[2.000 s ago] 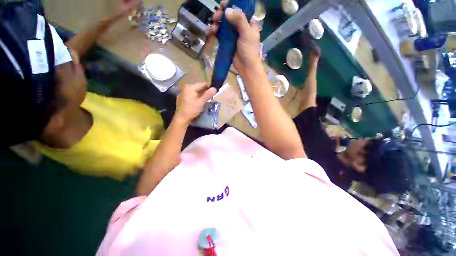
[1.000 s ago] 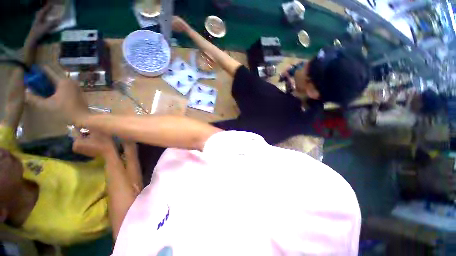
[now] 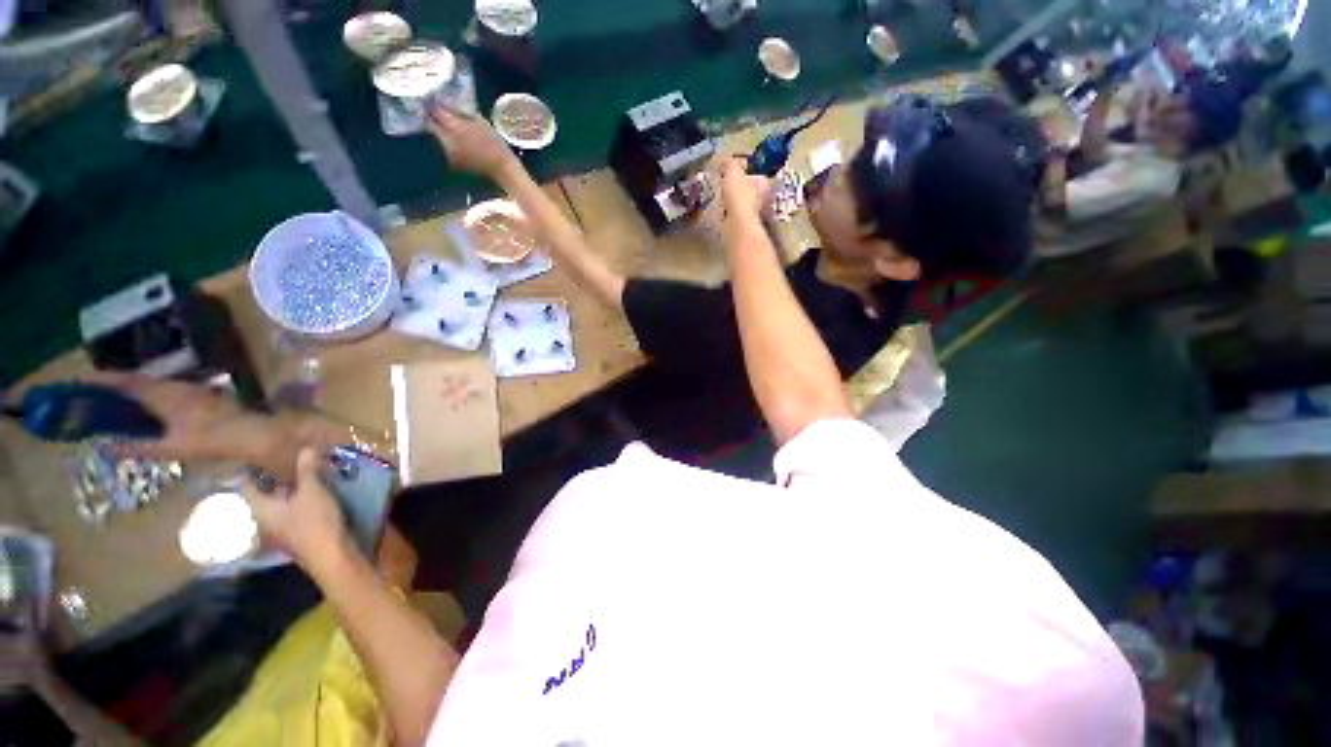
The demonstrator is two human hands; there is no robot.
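My left hand (image 3: 304, 514) holds a dark-backed smartphone (image 3: 365, 493) over the brown bench at lower left. My right hand (image 3: 746, 190) is stretched forward to the bench, right beside a dark blue electric screwdriver (image 3: 777, 152). The hand meets the tool's near end, but its finger grip is too small and blurred to tell. A tan box-board piece (image 3: 450, 423) with red handwriting lies at the bench's near edge, right of the phone. Another blue electric screwdriver (image 3: 85, 413) is at far left, by a yellow-shirted worker's forearm.
A white tub of small bluish parts (image 3: 323, 275) and foam trays (image 3: 531, 339) stand on the bench. Round housings (image 3: 161, 94) lie on the green conveyor. A person in a black shirt and cap (image 3: 949, 183) sits ahead. A yellow-shirted person (image 3: 299, 679) is at lower left.
My right hand has left the left-hand blue screwdriver and swung right to the bench near the black-shirted person. The view has shifted, and the phone and whole box-board now show.
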